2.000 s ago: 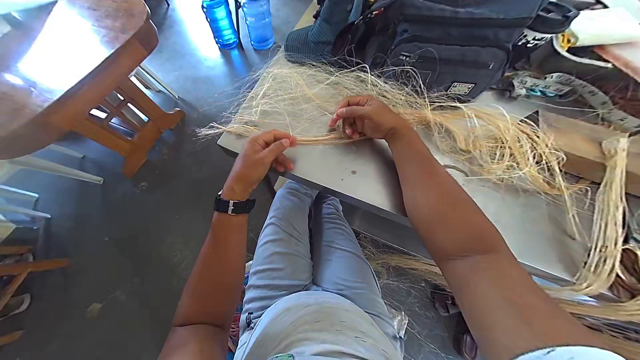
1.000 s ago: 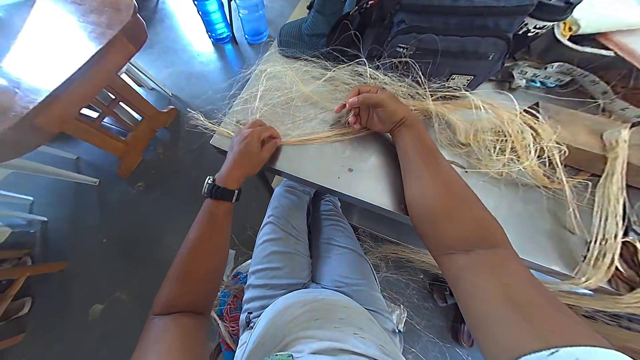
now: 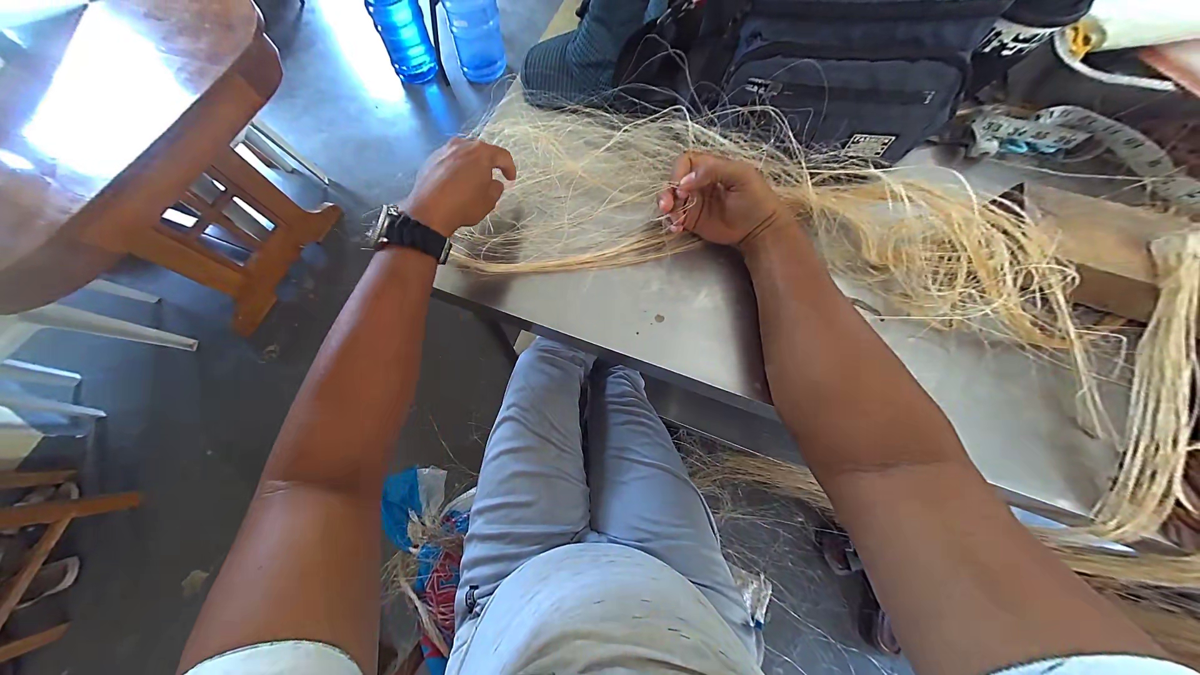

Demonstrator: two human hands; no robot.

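Pale plant fibres (image 3: 581, 178) lie loose and tangled over a grey table (image 3: 694, 323), with a straighter strand (image 3: 572, 258) running near its front edge. My left hand (image 3: 464, 183), with a dark-strapped watch at the wrist, is over the table's left end above the fibre ends, fingers curled; whether it holds a fibre is unclear. My right hand (image 3: 717, 197) has its fingertips pinched together at the middle of the fibres, with thin fibres at them. A thicker tangled bundle (image 3: 956, 244) spreads to the right of my right hand.
A dark backpack (image 3: 834, 84) stands behind the fibres. At the right are a measuring tape (image 3: 1106, 136), a brown block (image 3: 1087, 248) and a hanging fibre hank (image 3: 1158, 384). A wooden table (image 3: 216, 103) stands at the left, with blue bottles (image 3: 403, 42) beyond on the floor.
My left hand has moved away from the strand it was touching near the table's front edge, up and toward the back. My right hand has stayed near the middle of the fibres.
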